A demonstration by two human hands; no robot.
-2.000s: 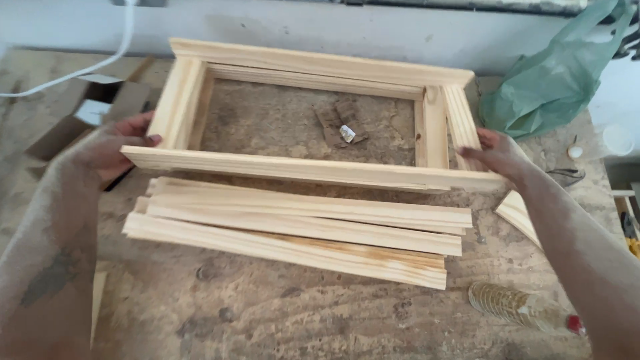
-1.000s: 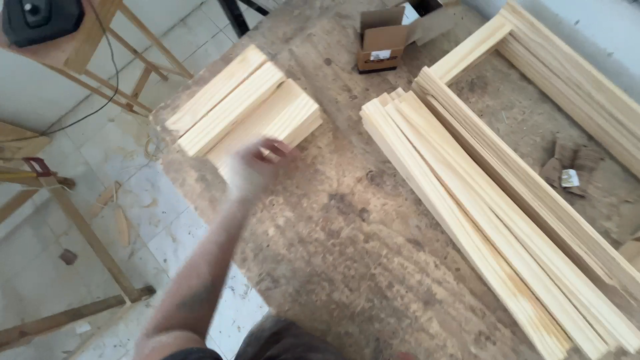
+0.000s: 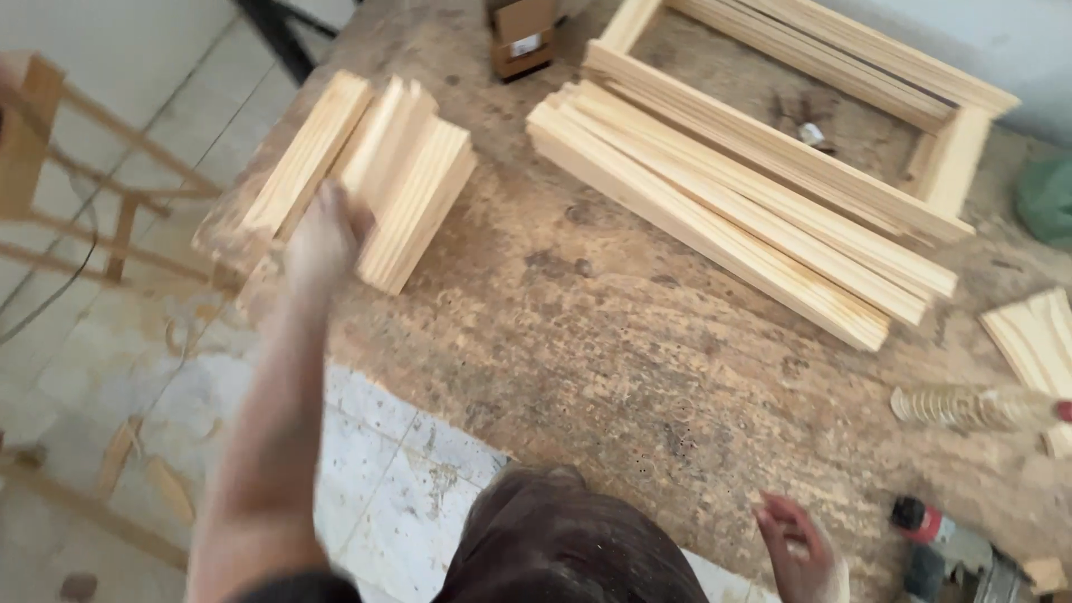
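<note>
Blurred by motion, my left hand (image 3: 327, 239) reaches to a group of short wooden boards (image 3: 414, 213) at the bench's left corner; its fingers are at the middle board, and whether they grip it is unclear. My right hand (image 3: 796, 544), empty with fingers loosely curled, is over the bench's near edge at the lower right. Long wooden strips (image 3: 720, 209) lie stacked in the centre, alongside a rectangular wooden frame (image 3: 779, 138) at the back right.
The workbench (image 3: 586, 352) also carries a small cardboard box (image 3: 523, 42), a clear ribbed bottle (image 3: 971, 406), more wood pieces (image 3: 1034, 339), a green bag (image 3: 1047, 197) and a partly visible power tool (image 3: 946, 536). A wooden stand (image 3: 126, 226) is on the floor at left.
Both hands held the frame two seconds ago; it now rests on the bench, released. My left hand has gone to the short boards. The view has swung left.
</note>
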